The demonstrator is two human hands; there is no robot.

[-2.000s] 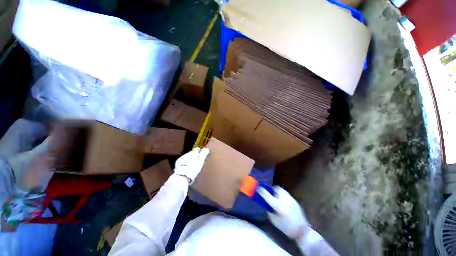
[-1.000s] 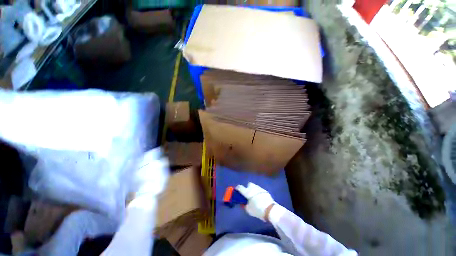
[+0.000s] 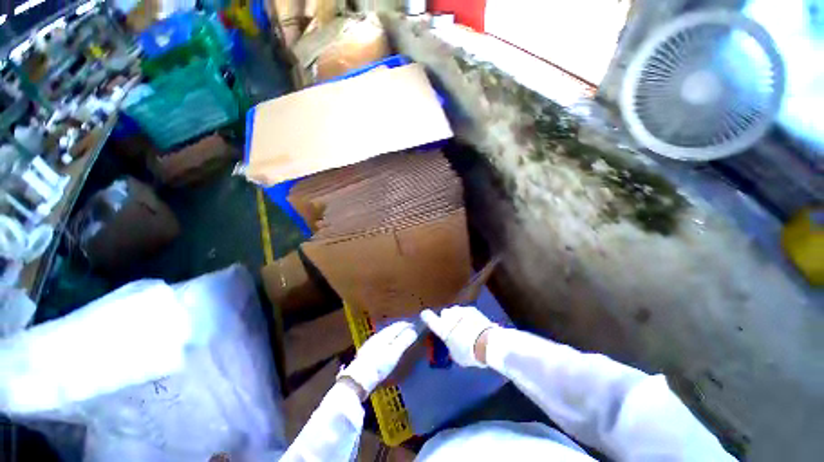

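Observation:
My left hand [image 3: 384, 354], in a white glove, and my gloved right hand [image 3: 459, 334] are close together over the blue-grey work surface [image 3: 461, 392]. Their fingers are closed at the near edge of a thin brown flat carton [image 3: 477, 281], seen nearly edge-on and mostly hidden by the hands. The blue and red tape gun [image 3: 439, 353] shows just below my right hand; whether it lies on the surface or is touched by the hand is unclear. The stack of flat cartons [image 3: 388, 198] leans right ahead of the hands.
A yellow crate [image 3: 394, 417] edges the surface on the left, with brown boxes [image 3: 314, 343] beyond it. White translucent bags [image 3: 154, 370] fill the lower left. A pale cardboard sheet [image 3: 348, 122] covers the blue crate [image 3: 291, 209]. A stained wall and a white fan [image 3: 701, 86] are at right.
The small carton has left my left hand, passing to the left side. My left hand has come back beside my right hand. The tape gun, earlier in my right hand, is now below it. The view has swung right.

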